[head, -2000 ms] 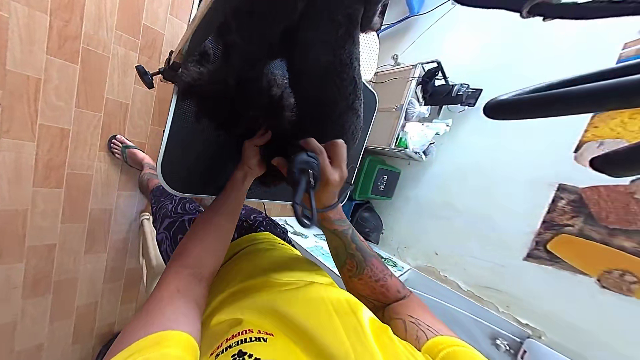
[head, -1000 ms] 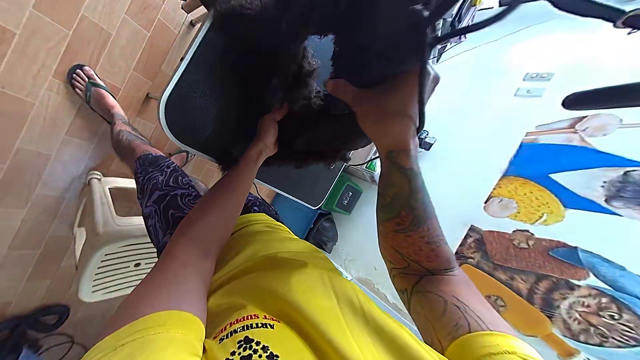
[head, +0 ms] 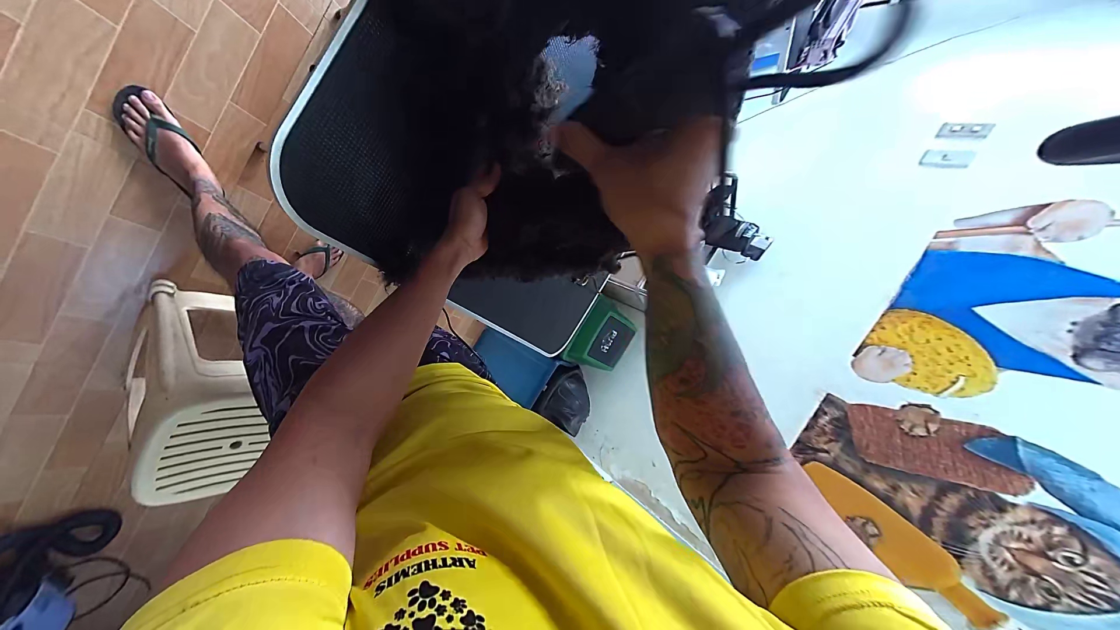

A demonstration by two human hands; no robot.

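A black, curly-coated animal, seemingly a dog [head: 542,223], is on a grooming table [head: 337,149] with a dark ribbed mat and pale rim. My left hand [head: 471,219] holds the coat at its near side, fingertips sunk in the fur. Against the animal's body on the right lies my right hand [head: 652,184], thumb spread over the fur and the other fingers mostly hidden. Between the dark masses of fur, a pale, bluish gap [head: 570,74] shows beside a greyish tuft [head: 544,87]. The animal's head cannot be made out.
A cream plastic stool [head: 206,437] stands on the tiled floor at left. Under the table's near corner are a green box [head: 602,334], a blue container [head: 516,360] and a black bag [head: 564,398]. A blurred black loop [head: 840,74] crosses the upper right, before a painted wall.
Two seconds ago my right hand held a dark tool with a loop; it shows no more. That hand has moved onto the animal's right side. The view has shifted.
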